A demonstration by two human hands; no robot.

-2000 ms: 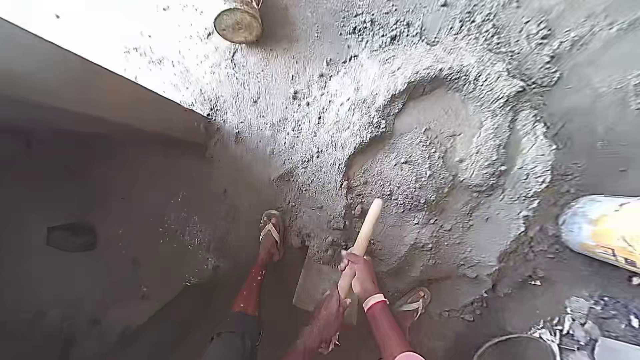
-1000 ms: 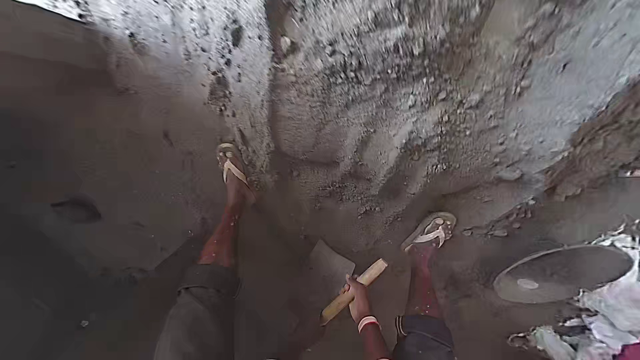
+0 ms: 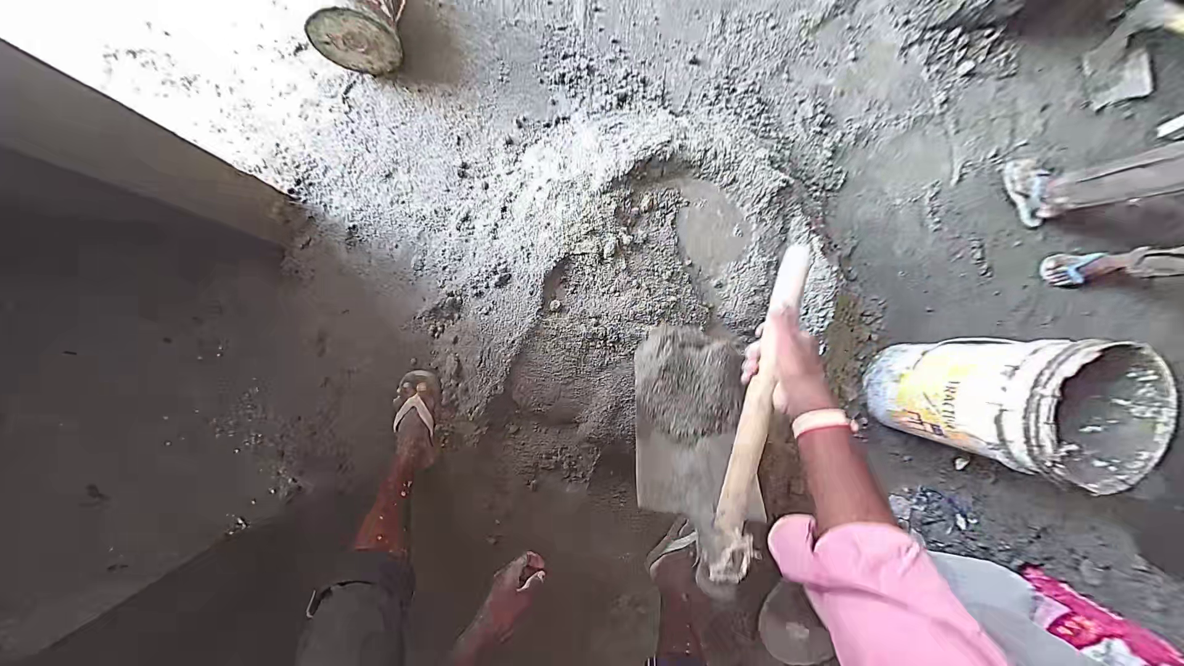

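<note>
My right hand grips the wooden handle of a hoe. The handle slants from upper right down to its socket near my right foot. The hoe's flat metal blade lies left of the handle and bears a clump of grey mortar mix. Beyond it spreads a heap of grey mix with a wet hollow in it. My left hand is low between my legs, off the handle, with its fingers curled and nothing seen in them.
A stained plastic bucket lies on its side at right. Another person's sandalled feet stand beyond it. A round container is at the top left, near a wall edge. A round pan and a pink-and-white sack lie at lower right.
Two seconds ago both hands were at the handle; now only my right hand holds it. The hoe has moved from low between my feet to the right, and its blade now bears mix. The view has shifted widely.
</note>
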